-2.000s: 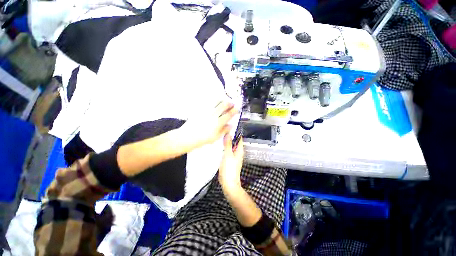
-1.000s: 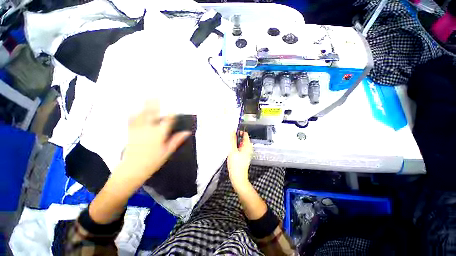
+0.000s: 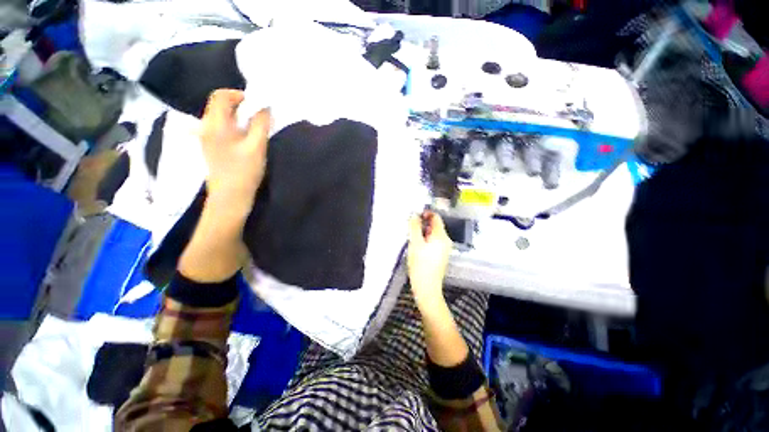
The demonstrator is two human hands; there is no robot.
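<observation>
A large white garment panel (image 3: pixel 316 80) lies left of the white overlock machine (image 3: pixel 556 93). A dark, squarish black piece (image 3: pixel 316 202) lies flat on it, and another black patch (image 3: pixel 196 74) shows further up. My left hand (image 3: pixel 234 143) is over the panel at the black piece's left edge, fingers apart and holding nothing visible. My right hand (image 3: pixel 430 236) is at the panel's right edge, just below the needle area (image 3: pixel 443 164), with fingers curled. A small dark thing shows at its fingertips, too blurred to name.
A blue bin (image 3: pixel 573 363) with clear bags stands below the table. White and black panels (image 3: pixel 63 359) are piled at lower left on blue. Dark garments (image 3: pixel 700 253) hang at the far right. Checked fabric (image 3: pixel 362 388) covers my lap.
My left hand has left the needle area and moved up and left over the panel. The black piece now lies flat and fully exposed. My right hand stays near the foot.
</observation>
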